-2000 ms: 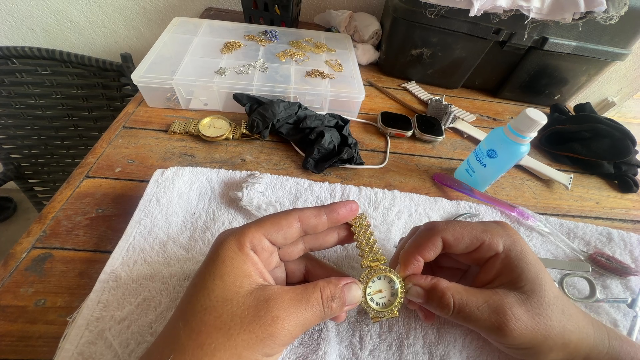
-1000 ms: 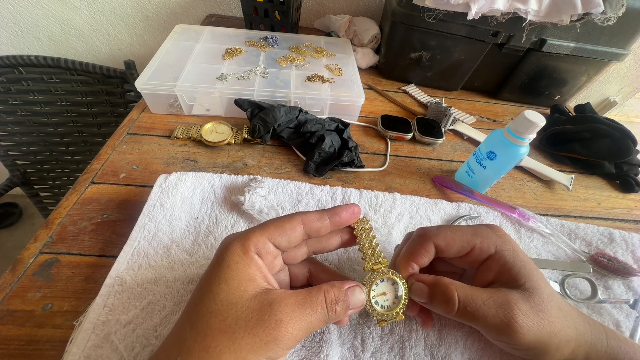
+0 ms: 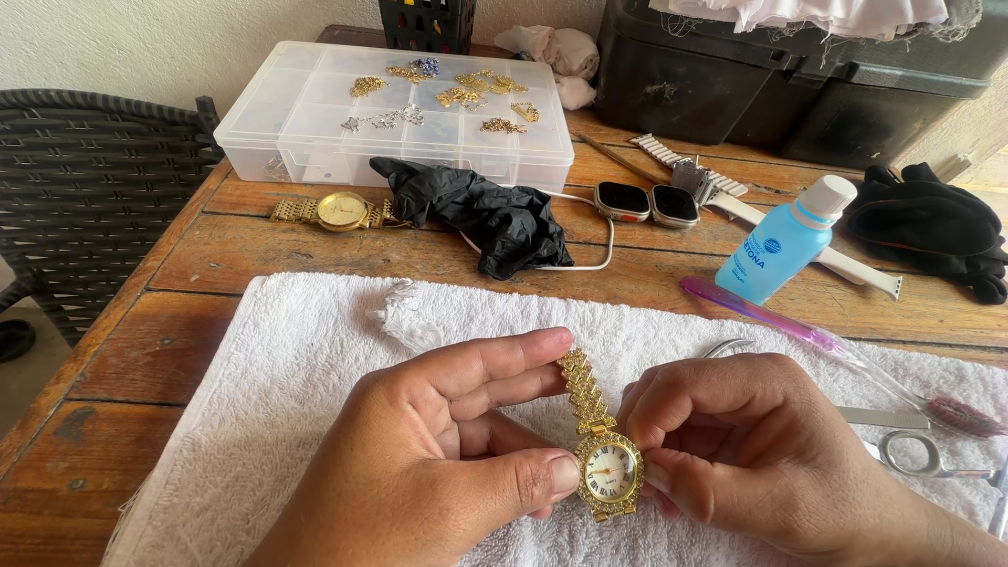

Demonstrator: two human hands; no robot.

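A gold-coloured wristwatch (image 3: 610, 472) with a white dial, Roman numerals and a stone-set bezel is held above a white towel (image 3: 315, 354). My left hand (image 3: 441, 449) grips it, thumb on the left edge of the case and fingers behind the upright part of the bracelet. At the right side of the case, the thumb and index finger of my right hand (image 3: 740, 441) pinch its edge; the crown is hidden there. Partly behind my right hand lie a metal strip (image 3: 882, 417), a pair of scissors (image 3: 913, 455) and a curved metal tip (image 3: 728, 346).
A purple toothbrush (image 3: 811, 335) crosses the towel's edge beside a blue bottle (image 3: 776, 248). Beyond are a gold watch (image 3: 342, 211), a crumpled black glove (image 3: 480, 213), two smartwatches (image 3: 646, 203) and a white cable. A clear plastic organizer (image 3: 315, 102) carries chains; a black case (image 3: 756, 79) stands behind.
Since two seconds ago, the watch has tilted slightly in my fingers and its hands show a different position. Both hands keep their hold. The view has shifted a little.
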